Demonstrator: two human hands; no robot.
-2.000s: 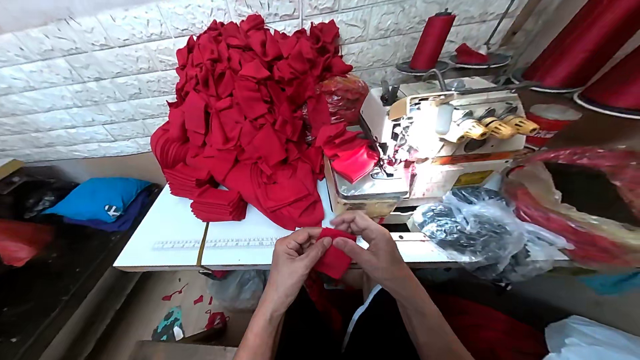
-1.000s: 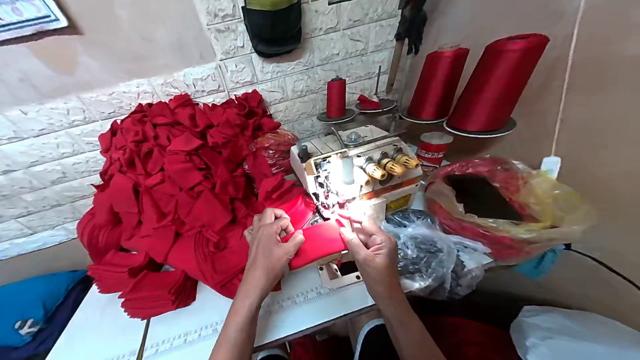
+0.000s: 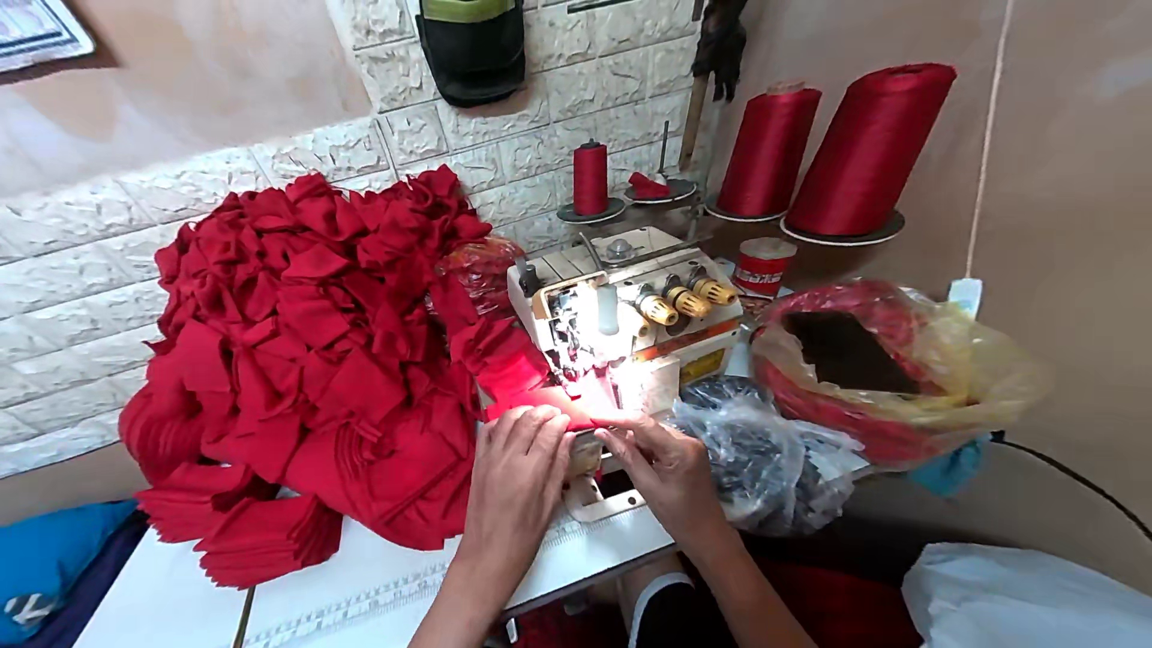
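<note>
A small piece of red fabric (image 3: 551,402) lies at the lit needle area of an overlock sewing machine (image 3: 630,315). My left hand (image 3: 525,459) rests on the piece from the left with its fingers pressed together. My right hand (image 3: 661,463) pinches the near right edge between thumb and forefinger, just in front of the presser area. More red fabric pieces lie just behind and to the left, beside the machine. Glare from the machine's lamp hides the needle and the fabric's far edge.
A big heap of red fabric pieces (image 3: 315,333) and neat stacks (image 3: 270,540) fill the left of the white table (image 3: 378,603). Red thread cones (image 3: 868,153) stand behind the machine. To its right are a clear plastic bag (image 3: 774,459) and an open plastic-lined container (image 3: 936,423).
Both hands have brought the red piece from the table's front edge to the machine's needle area. The view has swung markedly to the right and up.
</note>
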